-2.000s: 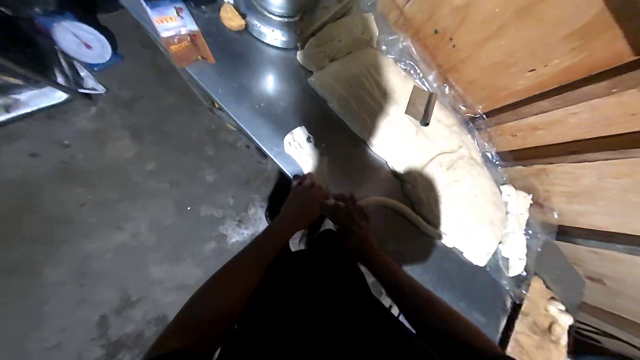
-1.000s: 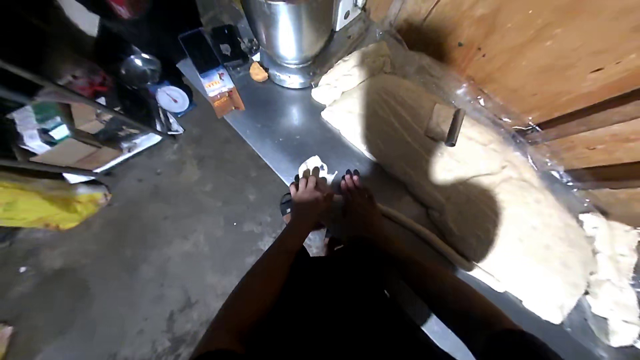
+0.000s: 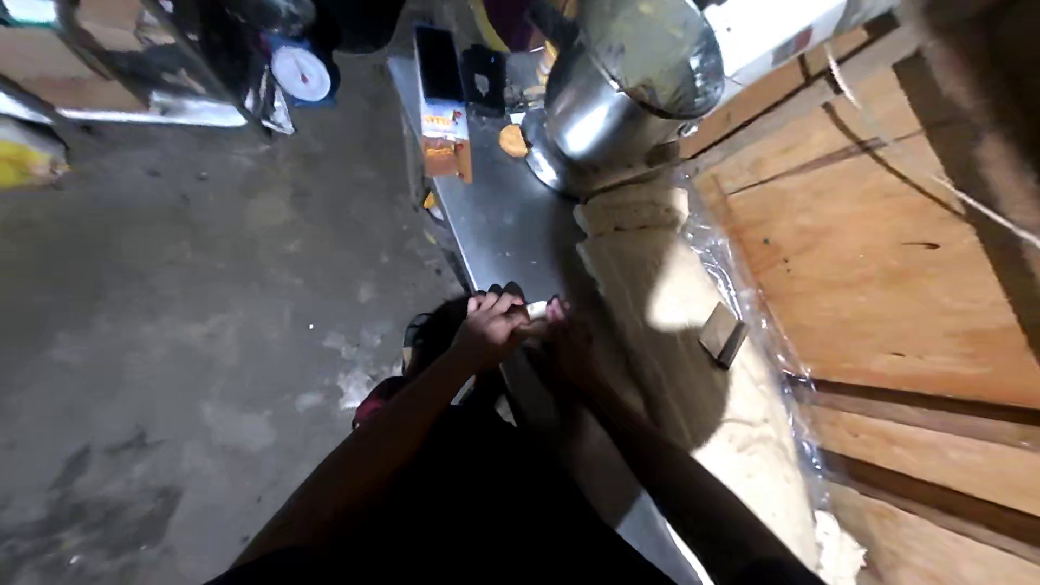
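Close together near the front edge of the metal table (image 3: 520,219) are my left hand (image 3: 490,323) and my right hand (image 3: 566,329). A short piece of pale dough (image 3: 536,309) shows between them, with the fingers of both hands curled on it. To the right of my hands lies a large flattened sheet of dough (image 3: 764,443), partly in shadow. On it rests a dough scraper (image 3: 722,334) with a metal blade. How much dough my palms cover is hidden.
A steel mixing bowl (image 3: 597,114) stands at the table's far end, beside an orange-brown lump (image 3: 513,140), a phone (image 3: 439,65) and a printed packet (image 3: 445,142). Clear plastic (image 3: 780,349) runs along the wooden wall (image 3: 877,268). A dial scale (image 3: 301,75) stands at the upper left.
My hands, spread flat on the table a second ago, are now curled around the dough piece. The long dough strand seen earlier to their right no longer shows. The view has turned and shifted.
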